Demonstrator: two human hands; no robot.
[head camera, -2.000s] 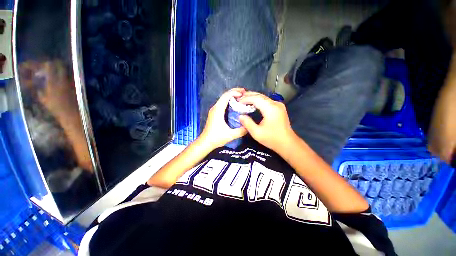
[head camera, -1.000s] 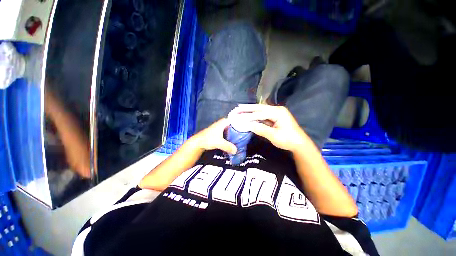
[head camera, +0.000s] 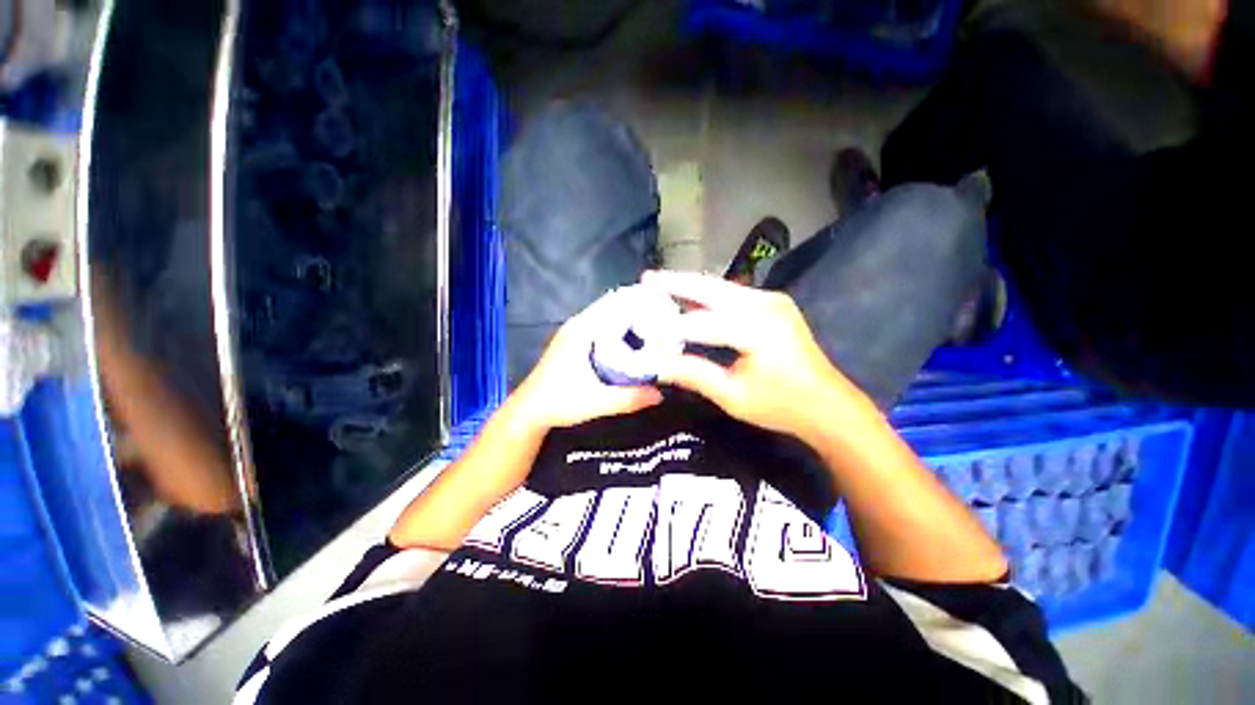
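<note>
A pale blue-grey tube-shaped part is held upright between both hands above my lap, its round open end facing up toward me. A whitish rim shows at its mouth, blown out by glare. My left hand is wrapped around the left side of the part. My right hand holds it from the right, with fingertips at the rim. The fingertips are overexposed, so their exact contact is hard to see. The lower body of the part is hidden by the hands.
A glossy black bin with metal edges stands at left with loose parts inside. A blue crate at right holds rows of parts. A white switch box is at far left. A co-worker's dark-clothed leg is at upper right.
The part, held lower with its side showing a second ago, now has its open end turned up toward me. Both hands have shifted slightly left. My knees are farther apart.
</note>
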